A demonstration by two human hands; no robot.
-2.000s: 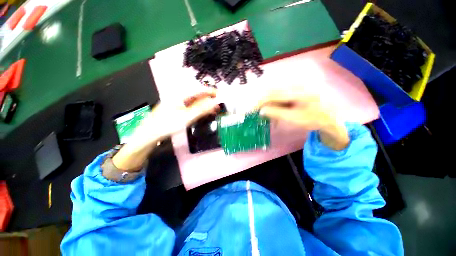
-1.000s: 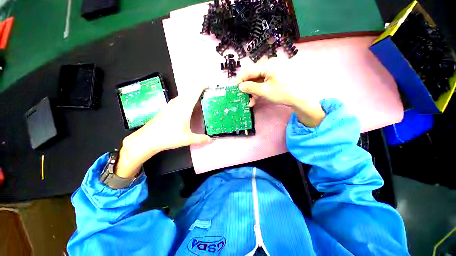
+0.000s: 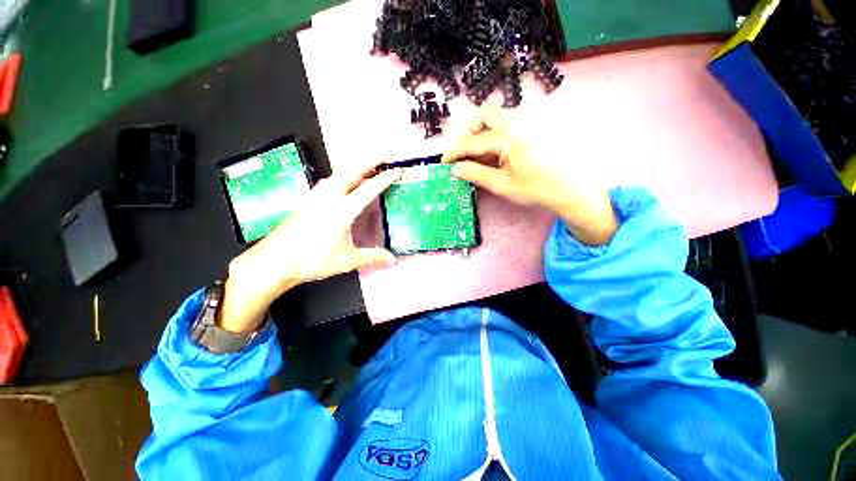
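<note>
A green circuit board [image 3: 430,214] lies inside a black housing [image 3: 479,225] on the pink mat [image 3: 601,141], its black rim showing around it. My left hand [image 3: 314,230] grips the housing's left side, thumb at the lower left corner and fingers at the upper left. My right hand [image 3: 521,174] has its fingertips at the board's upper right edge; whether it pinches a small part there is hidden. A tangled pile of black toothed strips [image 3: 469,42] lies at the mat's far side, with a loose one [image 3: 430,115] nearer the board.
On the black bench [image 3: 56,329] at left are another board in a housing [image 3: 267,191], an open black housing [image 3: 153,167] and a flat black piece [image 3: 90,239]. A blue bin with yellow rim [image 3: 784,113] stands right. A black block [image 3: 158,21] lies on the green conveyor [image 3: 235,23].
Over two seconds, the board has gone from beside the black housing to inside it, and my left hand has taken hold of the housing. Since one second ago the hands have barely moved.
</note>
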